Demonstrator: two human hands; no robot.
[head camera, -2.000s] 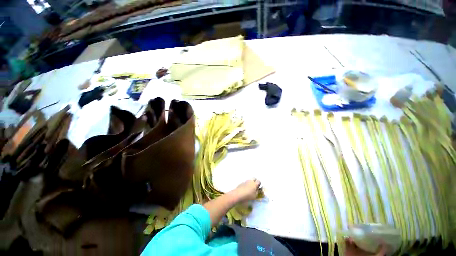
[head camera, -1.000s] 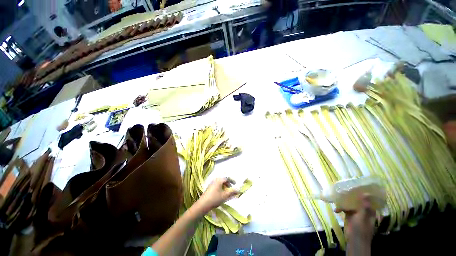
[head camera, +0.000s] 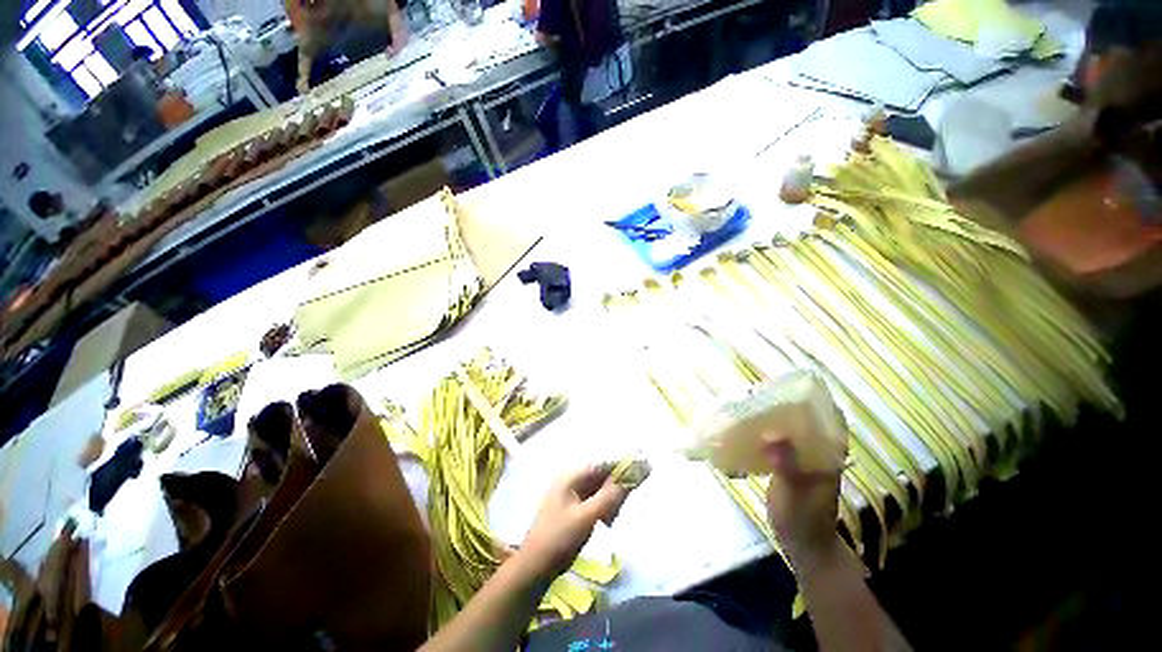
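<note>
My left hand (head camera: 576, 512) pinches the end of a yellow strap (head camera: 627, 473) over the white table, beside the loose pile of straps (head camera: 465, 478). My right hand (head camera: 803, 490) holds a whitish translucent squeeze bottle (head camera: 780, 427) on its side, its narrow end pointing left towards the strap end. A small gap lies between the bottle and the strap end. The bottle hides part of the spaced row of straps (head camera: 828, 299), whose ends hang over the near table edge.
Brown leather pieces (head camera: 319, 535) stand at near left. A blue tray (head camera: 663, 238) with a whitish pot (head camera: 701, 201), a dark crumpled lump (head camera: 549, 284) and stacked yellow panels (head camera: 382, 287) lie farther back. A small bottle (head camera: 796, 180) stands beside the far strap heap. People are beyond the table.
The view has turned to the right. My right hand has raised the bottle and brought it left, closer to my left hand. My left hand now holds the strap end up beside the bottle.
</note>
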